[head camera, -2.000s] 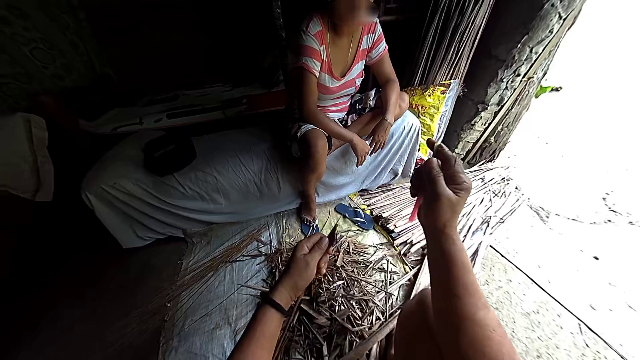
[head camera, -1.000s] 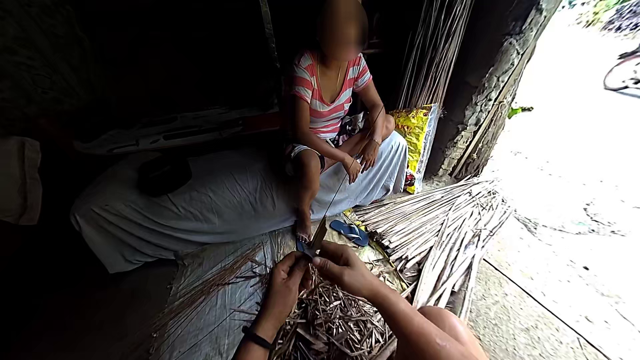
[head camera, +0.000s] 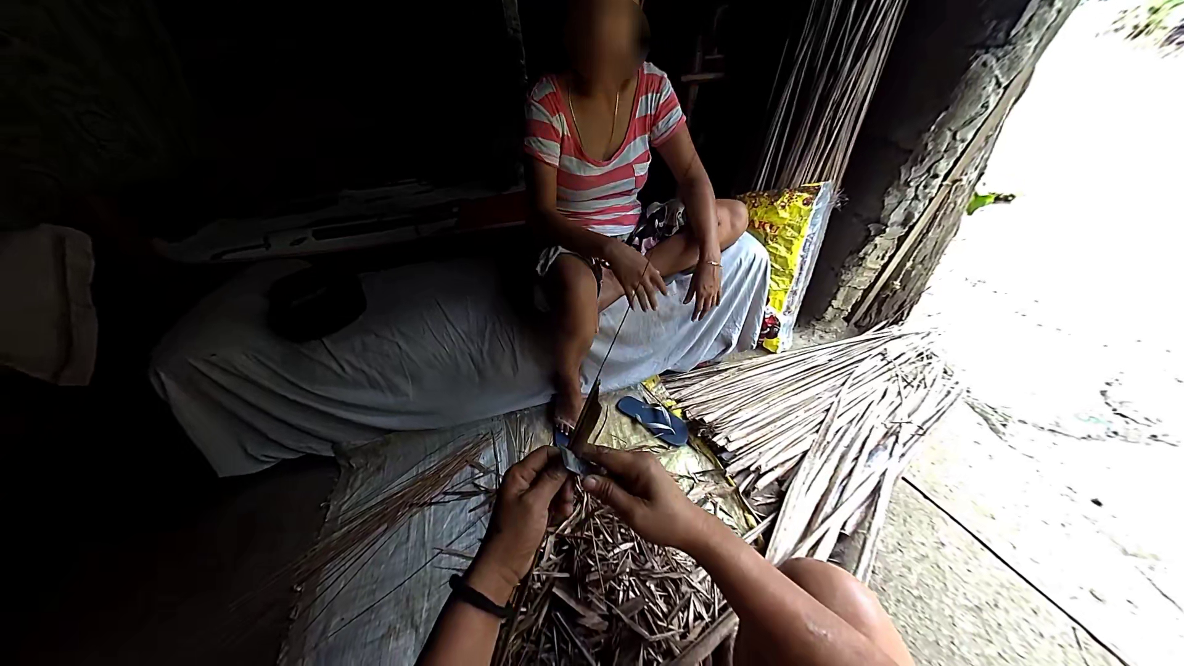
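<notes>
A narrow dried palm leaf (head camera: 588, 416) points up and away from between my hands, its thin tip running toward the seated person. My left hand (head camera: 529, 504), with a dark band at the wrist, is closed on the leaf's near end. My right hand (head camera: 643, 490) meets it from the right, its thumb and fingers closed on a small flat blade (head camera: 575, 461) that touches the leaf; the blade's handle is hidden. Below both hands lies a heap of brown leaf scraps (head camera: 620, 583). Thin brown midribs (head camera: 416, 495) lie in a loose bundle to the left.
A person (head camera: 606, 176) in a striped shirt sits facing me on a cloth-covered bench (head camera: 444, 342). Long dried leaves (head camera: 832, 398) lie spread at the right, beside a blue flip-flop (head camera: 655, 420). A yellow sack (head camera: 782, 250) leans near the post (head camera: 943, 176). A woven sheet (head camera: 370, 555) covers the floor.
My right hand was raised at the right two seconds ago; it came down to my left hand and stays there. The leaf now shows more upright between them.
</notes>
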